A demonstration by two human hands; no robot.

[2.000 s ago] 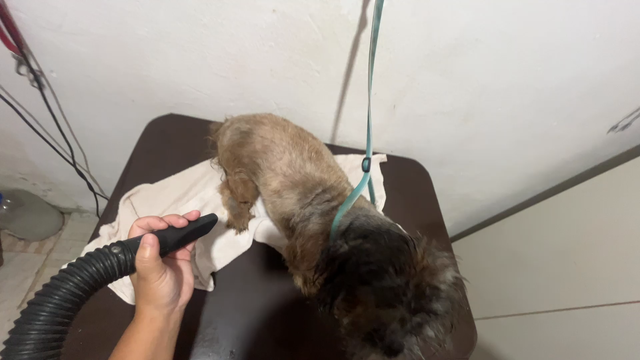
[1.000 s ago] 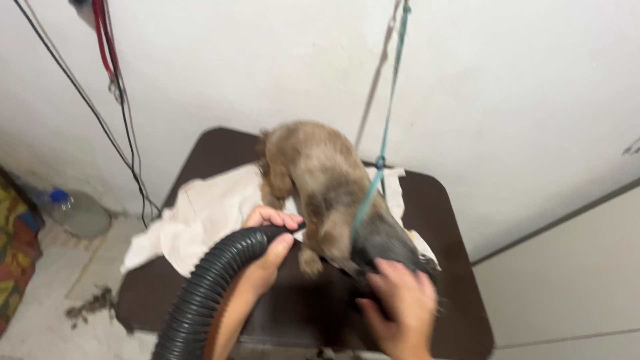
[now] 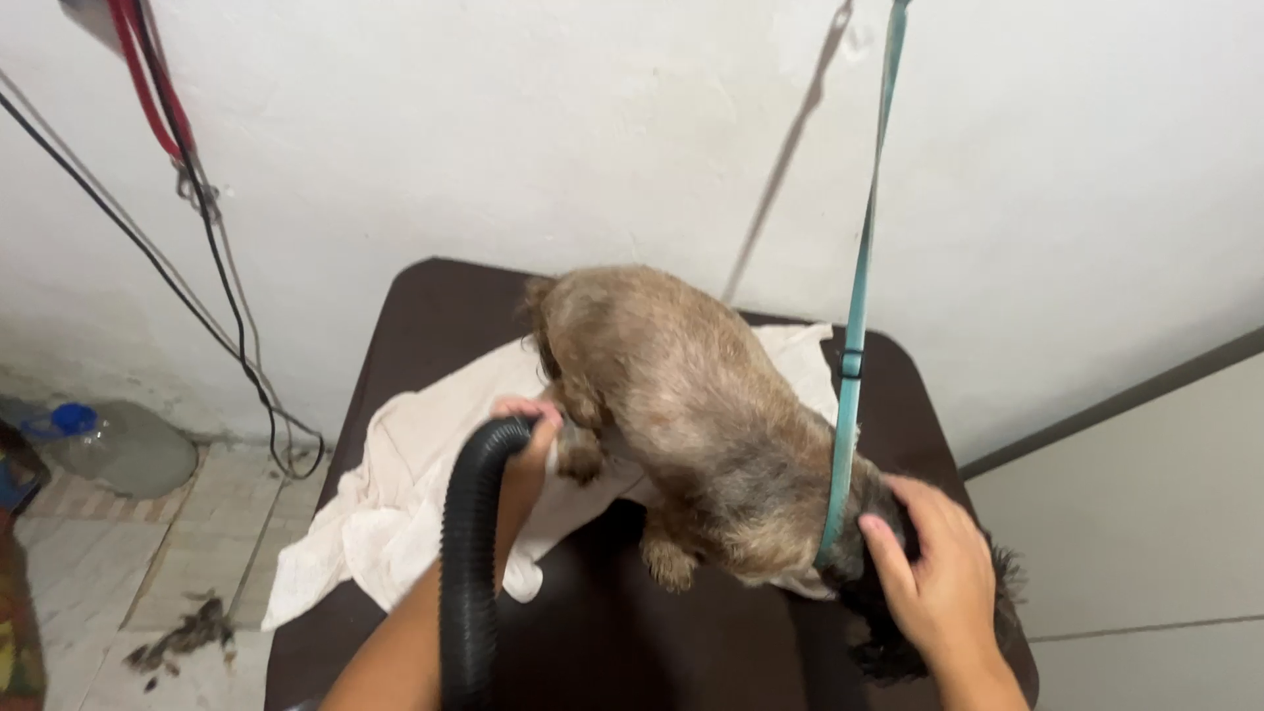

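A small brown dog (image 3: 671,365) with darker fur on its head stands on a dark brown grooming table (image 3: 612,632), partly over a white cloth (image 3: 415,474). Around its neck runs a teal grooming loop (image 3: 846,444) that rises out of view. My left hand (image 3: 533,425) grips the end of a black ribbed dryer hose (image 3: 471,553) beside the dog's hind legs; the nozzle tip is hidden. My right hand (image 3: 938,563) lies on the dog's head, fingers spread around it, and covers part of it.
A white wall stands behind the table. Black cables (image 3: 222,267) and a red strap (image 3: 148,79) hang at the left. On the tiled floor are a large clear bottle with a blue cap (image 3: 128,454) and a clump of hair (image 3: 188,637). A pale panel (image 3: 1136,513) borders the right.
My right hand, out of view two seconds ago, has come in and rests on the dog's head. My left hand has kept the hose, whose nozzle tip showed earlier.
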